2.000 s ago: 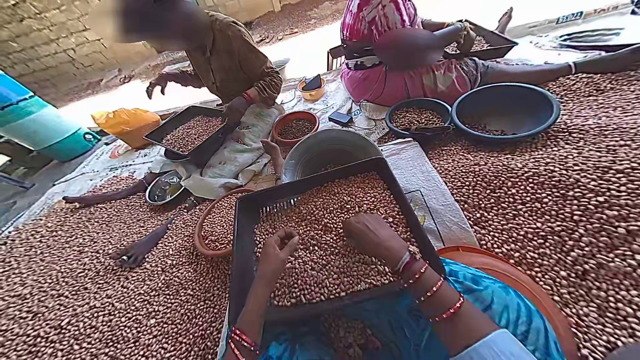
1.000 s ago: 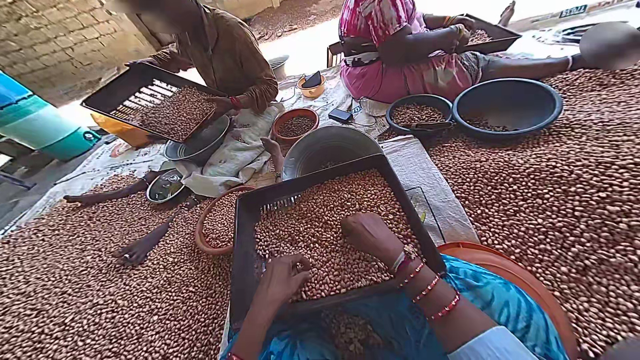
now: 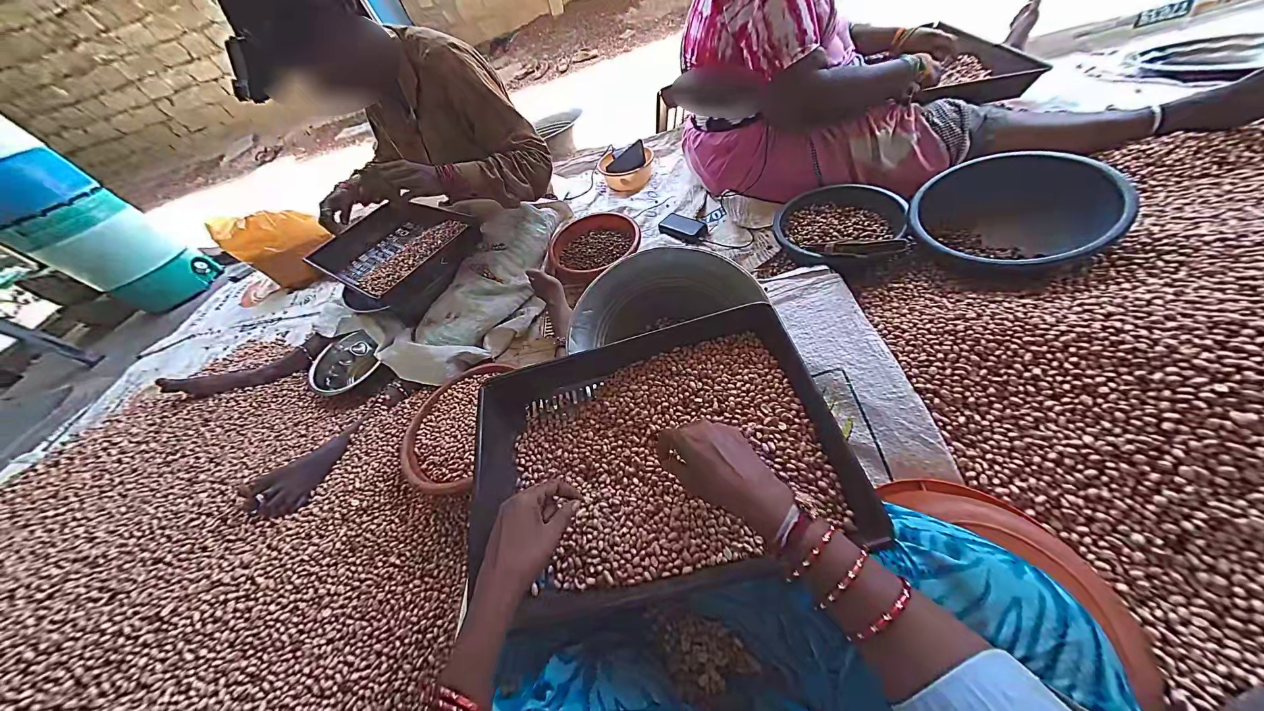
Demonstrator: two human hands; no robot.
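Note:
A black slotted plastic tray (image 3: 839, 434) full of reddish-brown shelled nuts (image 3: 671, 395), which look like peanuts, is tilted over the blue cloth on my lap. My left hand (image 3: 533, 528) is over its near left part, thumb and fingertips close together; whether a nut is between them is too small to tell. Over the middle of the nuts is my right hand (image 3: 721, 469), its fingers bent down and partly hidden by the hand itself. Beyond the tray's far edge stands a grey metal basin (image 3: 681, 281).
An orange-brown bowl of nuts (image 3: 420, 464) touches the tray's left side. Loose nuts (image 3: 1136, 395) spread on both sides. Two people sit ahead with trays, one person's bare foot (image 3: 296, 484) lying at the left. Dark basins (image 3: 1027, 202) and a small red bowl (image 3: 592, 219) stand beyond.
My left hand has moved left from over the nuts since one second ago. The person at the far left has lowered a raised tray and now has both hands near it.

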